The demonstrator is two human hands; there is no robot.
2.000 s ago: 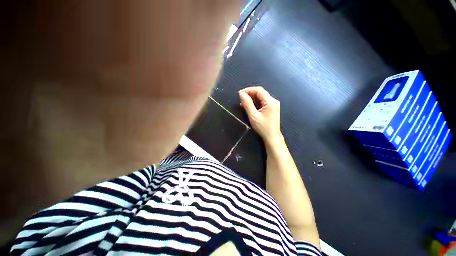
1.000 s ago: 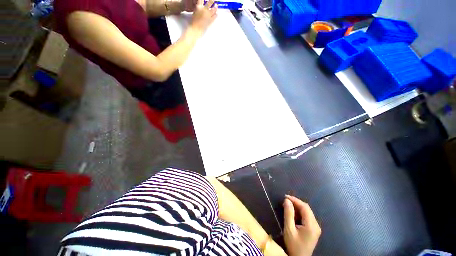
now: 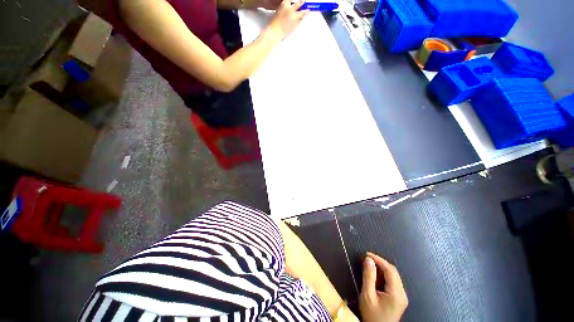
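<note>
My right hand rests on the black tabletop near the bottom edge, beside a thin pale seam. Its fingers are loosely curled, with a gap between thumb and forefinger, and nothing shows in it; the wrist is cut off. My left forearm comes out of a striped sleeve and has a thin yellowish band near the lower edge. My left hand is out of the picture. No carton lies by my hands in this view.
A neighbouring worker's hand holds a slim blue item over the white-covered table section. Blue bins and an orange-brown tape roll stand on the far side. Red stools and brown cartons are at left.
The view first swung left, off the blue-and-white box row, then shifted slightly. The large blurred skin area at left is gone. My right hand keeps its curled pose by the seam.
</note>
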